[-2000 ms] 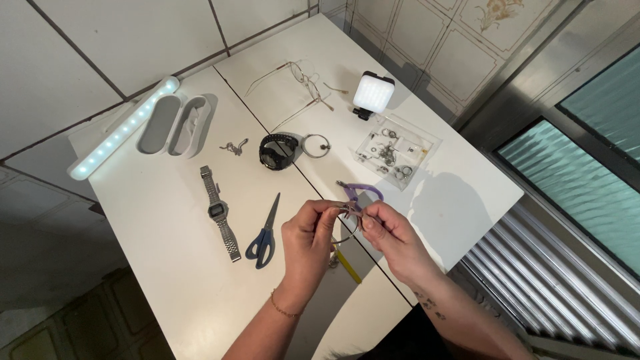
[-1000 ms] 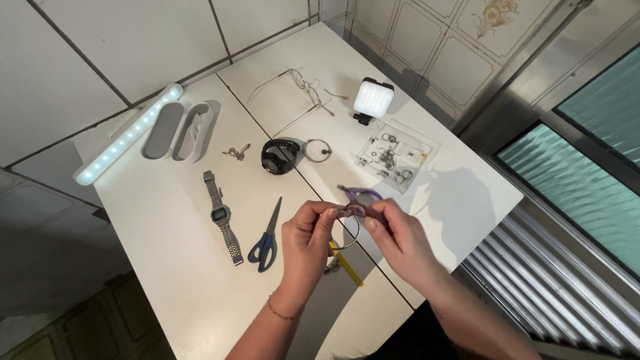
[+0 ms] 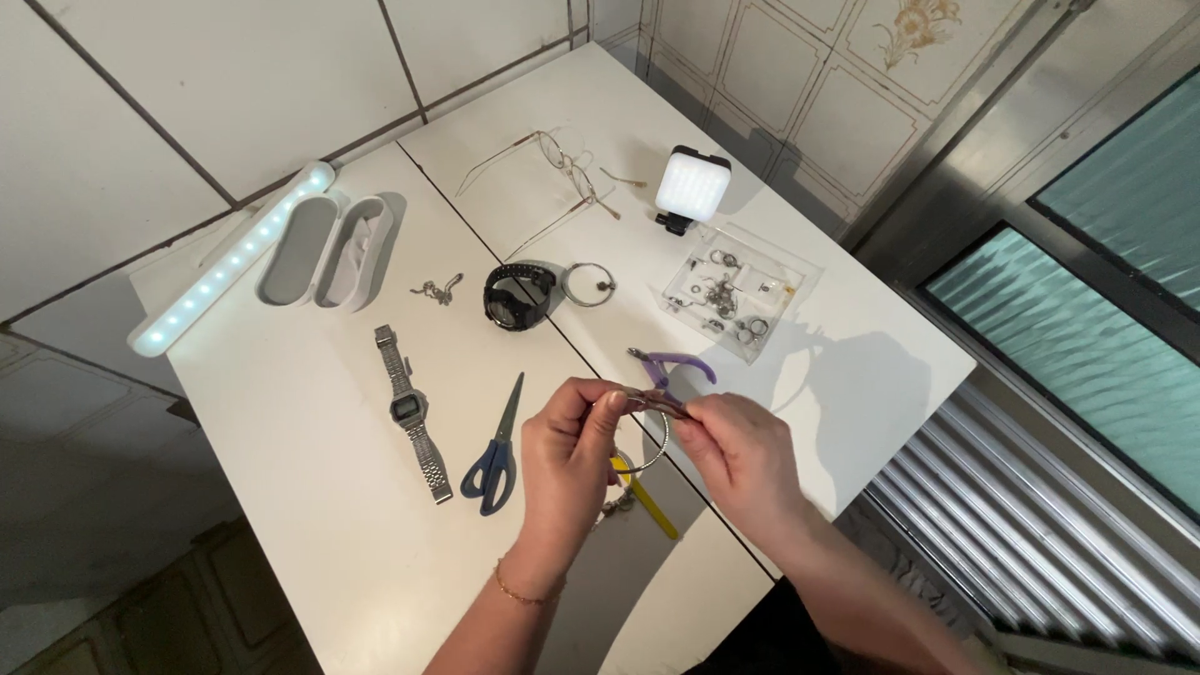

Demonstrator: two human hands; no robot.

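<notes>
My left hand grips a thin silver-coloured bangle between thumb and fingers. My right hand pinches a small dark piece at the bangle's upper side; fingers partly hide it, and its kind cannot be told. Purple-handled pliers lie just beyond my hands. Below the bangle are a yellow strip-like tool and a small metal chain, partly hidden. Blue-handled scissors lie left of my left hand, with a metal-band digital watch farther left.
Beyond my hands are a black watch, a ring-shaped bangle, a small chain, wire-frame eyeglasses and a clear tray of jewellery parts. A square lamp, light bar and open case stand farther back.
The bangle has turned in my fingers, and its loop now shows more fully between my hands. Both hands stay together over the same part of the table.
</notes>
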